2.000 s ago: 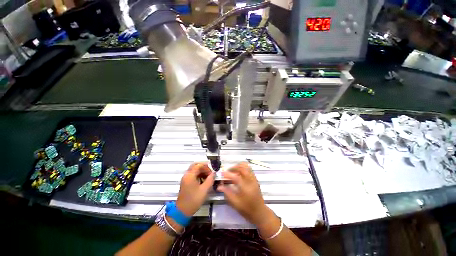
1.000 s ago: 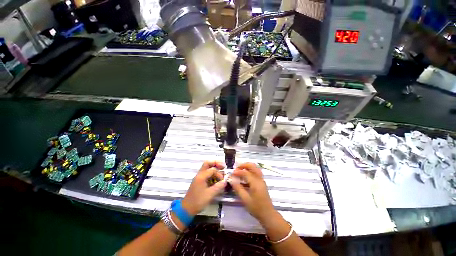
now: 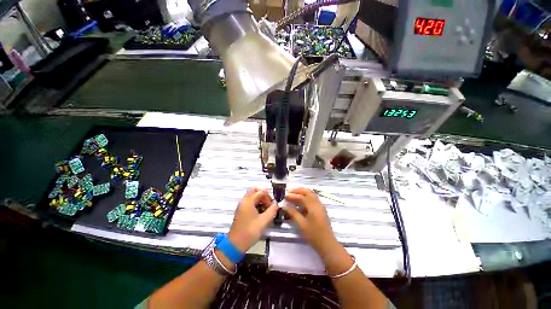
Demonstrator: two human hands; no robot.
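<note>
My left hand (image 3: pixel 251 217) and my right hand (image 3: pixel 308 216) meet fingertip to fingertip under the black soldering iron head (image 3: pixel 278 188). Between the fingertips is a small white plastic part (image 3: pixel 281 204), mostly hidden by the fingers. Both hands grip it. Whether a circuit board is on it cannot be told. The dark fixture (image 3: pixel 278 218) shows just below the fingertips. Green circuit boards (image 3: pixel 131 189) with yellow parts lie in the black tray (image 3: pixel 163 142) at left. White plastic parts (image 3: pixel 483 178) lie heaped at right.
A thin yellow stick (image 3: pixel 179 154) lies along the tray's right side. A thin pale tool (image 3: pixel 329 197) lies on the ribbed base (image 3: pixel 205 208) right of the iron. The fume hood (image 3: pixel 257 75) hangs above. The temperature controller (image 3: pixel 444 45) reads 420. A conveyor belt (image 3: pixel 145 87) runs behind.
The view has shifted, moving the machine right in the picture. The green counter went from 13252 to 13253. The iron head looks lower between my fingertips than one second ago; my hands stay together there.
</note>
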